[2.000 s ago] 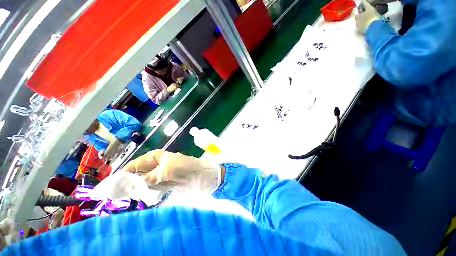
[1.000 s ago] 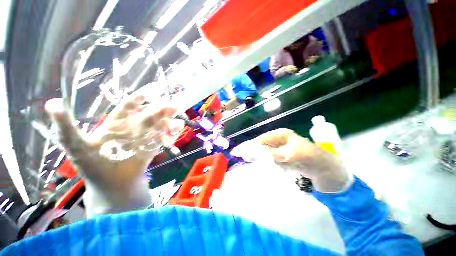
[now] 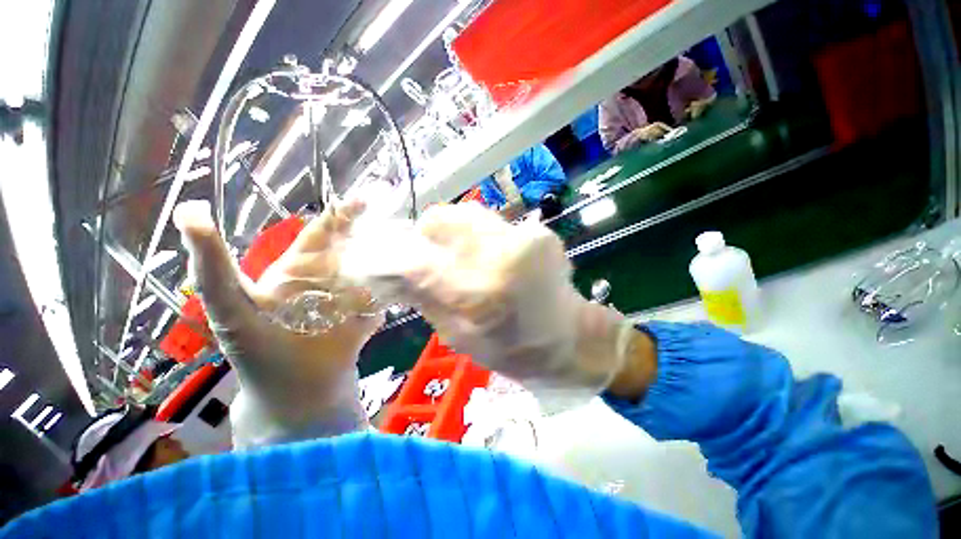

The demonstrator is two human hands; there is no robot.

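My gloved left hand (image 3: 300,347) is raised at the left, palm towards me, thumb and fingers spread. It holds a thin dark wire loop (image 3: 409,147) that arches above the fingers. A clear round part (image 3: 311,312) shows across the palm. My gloved right hand (image 3: 516,290) is at the centre, fingers closed on a whitish wipe (image 3: 385,251) beside the left fingertips. The wipe and right hand hide part of the loop, so contact between wipe and loop is unclear.
A red celled tray (image 3: 464,395) with white parts lies below my hands, beside a crumpled white pile (image 3: 501,416). A yellow-and-white bottle (image 3: 725,282) and coiled loops (image 3: 901,290) stand at right. People in smocks sit beyond the green conveyor.
The left hand with the loop came into view. My right hand has moved with the wipe from over the table, left and up to the left fingertips. The camera view has turned left.
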